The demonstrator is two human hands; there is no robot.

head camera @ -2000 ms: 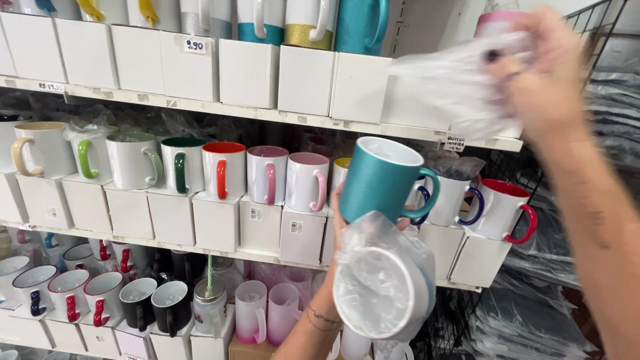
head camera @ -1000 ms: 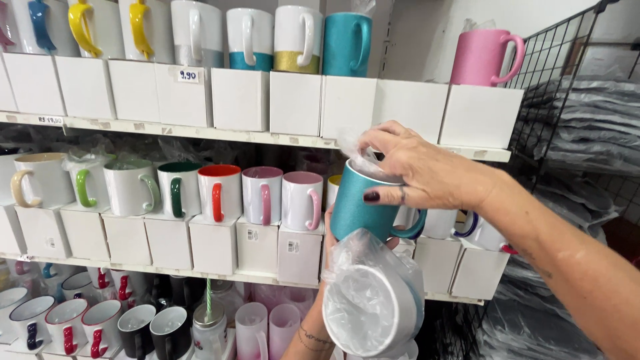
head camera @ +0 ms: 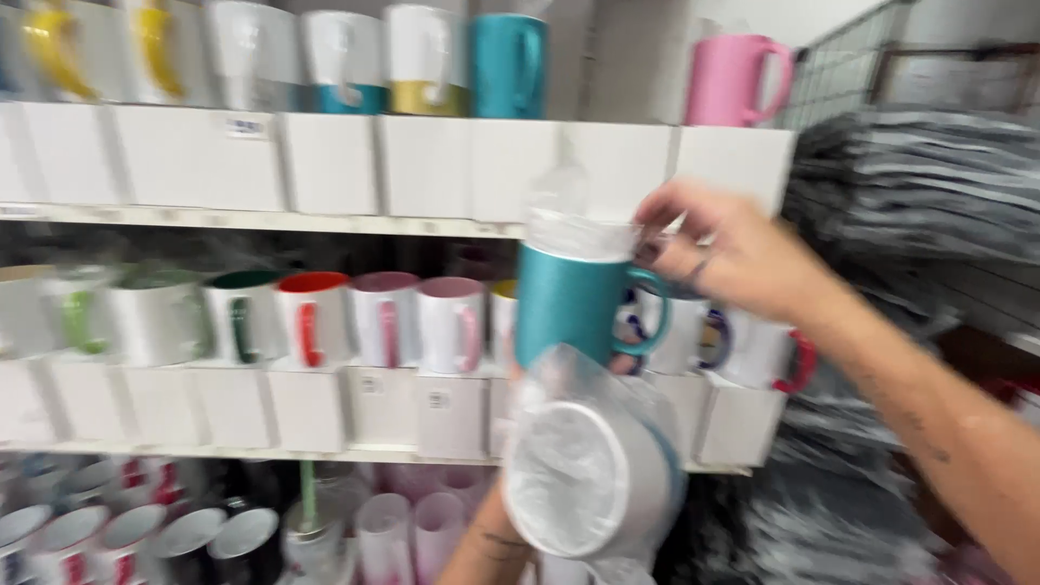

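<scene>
A teal mug [head camera: 573,305] stands upright in front of the shelves, its handle to the right. Clear plastic film [head camera: 581,231] sticks up out of its mouth. Just below it, a mug wrapped in a clear plastic bag [head camera: 569,479] is tilted with its round white end toward me. Most of my left hand [head camera: 624,357] is hidden behind the two mugs; its fingertips show by the teal mug's handle, and its forearm rises from below. At the teal mug's right rim, my right hand [head camera: 699,244] pinches the edge of the film between thumb and fingers.
White boxes [head camera: 431,166] carry rows of mugs on the shelves behind. A pink mug [head camera: 731,81] stands on the upper right box, and a second teal mug [head camera: 509,65] further left. On the right are a black wire rack [head camera: 841,65] and stacked plastic-wrapped goods [head camera: 951,179].
My right hand has moved from over the teal mug's mouth to its right rim. More film now shows above the mug. The pink mug, largely hidden by the hand at first, is in plain sight.
</scene>
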